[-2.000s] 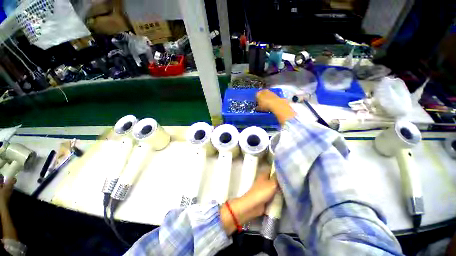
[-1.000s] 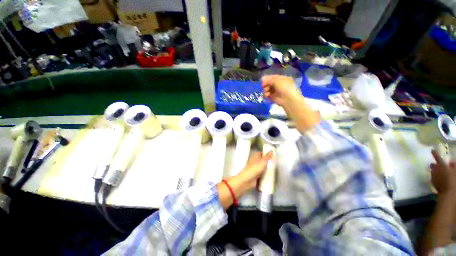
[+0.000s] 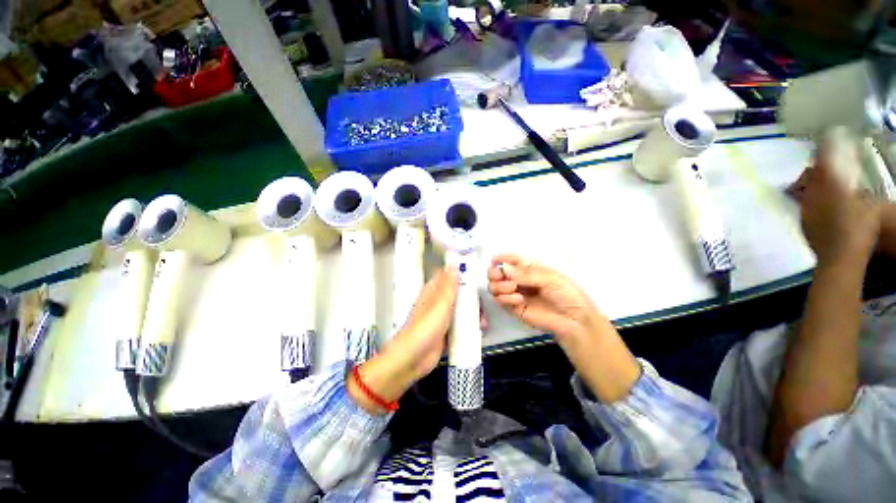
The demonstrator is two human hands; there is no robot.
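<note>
A cream-white hair dryer [image 3: 466, 334] stands out in front of me, its round head with a dark hole at the top and a patterned band at the handle's bottom. My left hand [image 3: 429, 319] is wrapped around the left side of its handle. My right hand [image 3: 531, 293] is just right of the handle, fingertips pinched on a tiny pale bit, apart from the dryer. The blue parts bin [image 3: 393, 155] behind holds many silvery bits.
Several dryers lie on the white bench [image 3: 580, 231] to the left; another dryer [image 3: 700, 211] lies right. A hammer-like tool [image 3: 540, 145] lies behind. A second blue bin [image 3: 562, 83] and clear bag [image 3: 660, 67] are beyond. Another person's arm [image 3: 830, 265] is at right.
My right hand has left the blue bin and come back beside the dryer's handle with a tiny bit. My left hand stays on the handle. The view has shifted, and the hammer-like tool is fully visible.
</note>
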